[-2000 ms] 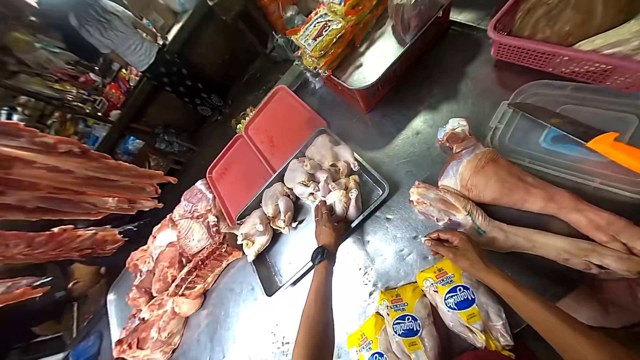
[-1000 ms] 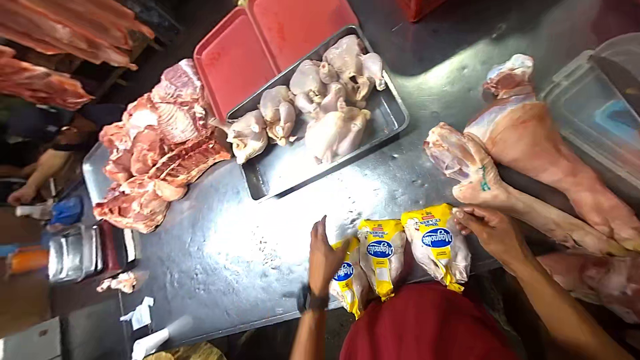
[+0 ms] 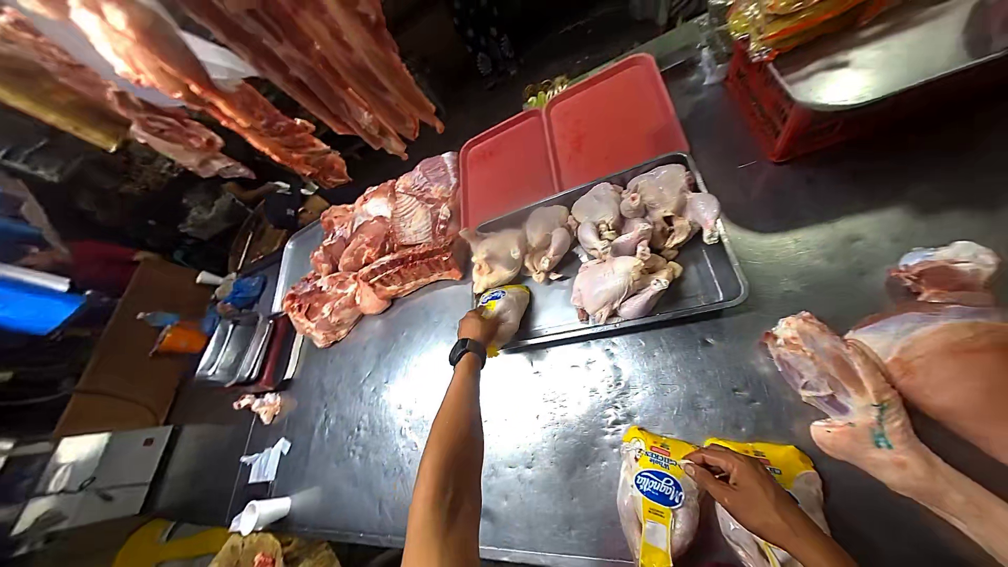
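Note:
My left hand, with a dark watch at the wrist, holds a bagged whole chicken at the front left corner of a metal tray. Bare chickens lie in that tray. Near the front edge, my right hand pinches something small and pale between thumb and fingers, over the upper part of another bagged whole chicken with a yellow label. A further bagged chicken lies partly under this hand.
Raw meat cuts fill a tray on the left. Red plastic trays stand behind the chickens. Large meat legs lie at the right, a red crate behind. Meat slabs hang upper left; a white cup lies lower left.
One bagged chicken, in the front row a second ago, is now in my left hand at the metal tray. That hand has moved away from me. The view has shifted.

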